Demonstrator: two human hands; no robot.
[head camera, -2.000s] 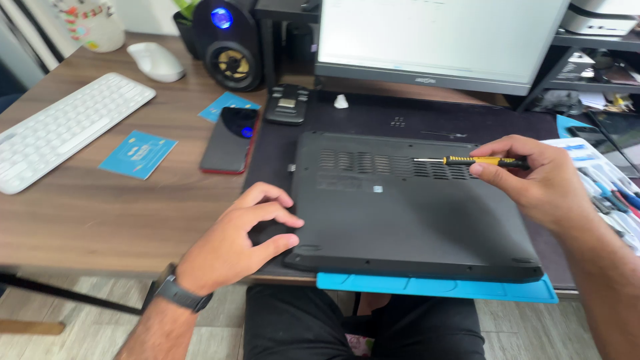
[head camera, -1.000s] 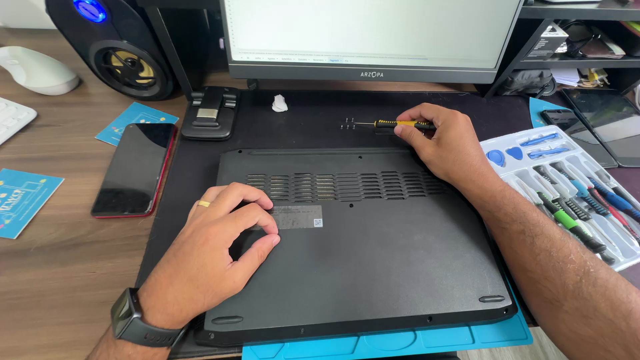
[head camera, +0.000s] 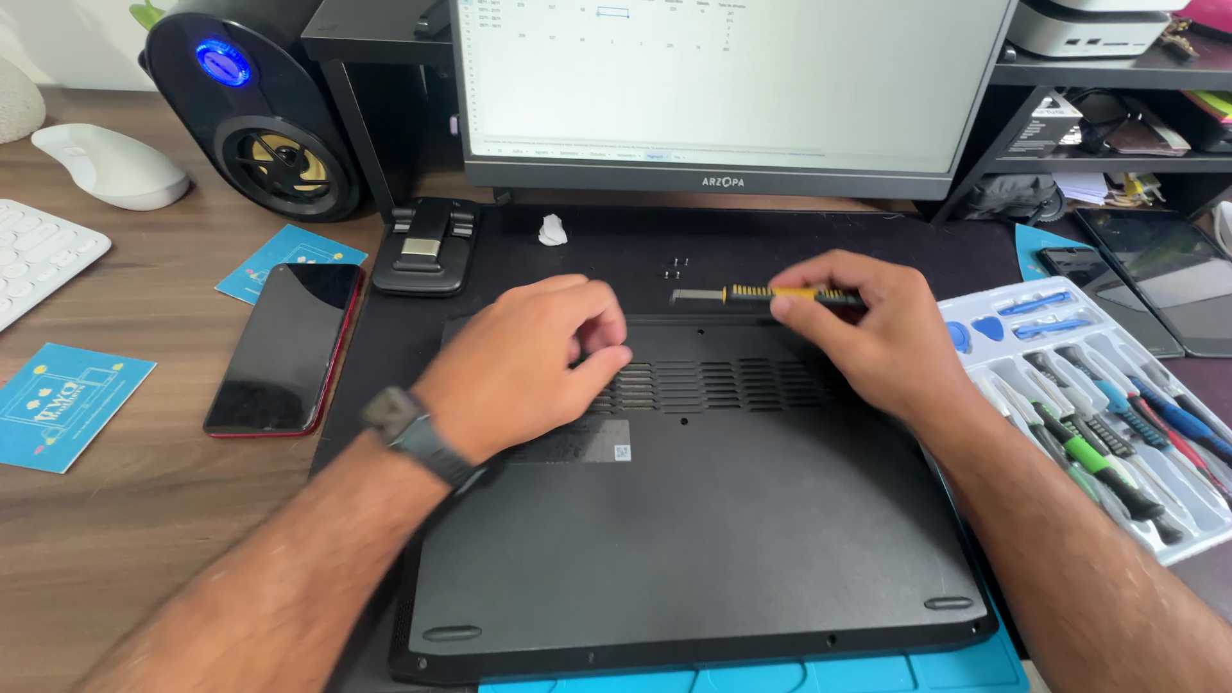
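Note:
A dark laptop (head camera: 712, 539) lies upside down, its vented bottom cover facing up, partly on a blue repair mat (head camera: 924, 674). My right hand (head camera: 857, 327) holds a yellow and black precision screwdriver (head camera: 780, 294) level over the laptop's far edge, its metal shaft pointing left. Just beyond the tip, several small screws (head camera: 677, 269) stand on the black desk mat (head camera: 808, 241). Over the left part of the vents is my left hand (head camera: 539, 366), fingers curled and thumb near the index finger. Whether something small sits between those fingers cannot be seen.
A tool tray (head camera: 1088, 414) with screwdrivers and blue picks lies at the right. On the left are a phone (head camera: 286, 356), a black folding stand (head camera: 426, 247), blue cards (head camera: 72, 404), a mouse (head camera: 111, 166) and a speaker (head camera: 260, 115). A monitor (head camera: 707, 178) stands behind.
My right hand has moved the screwdriver from over the laptop vents to beside the small screws on the mat. My left hand has shifted from the laptop's left edge to over its vents.

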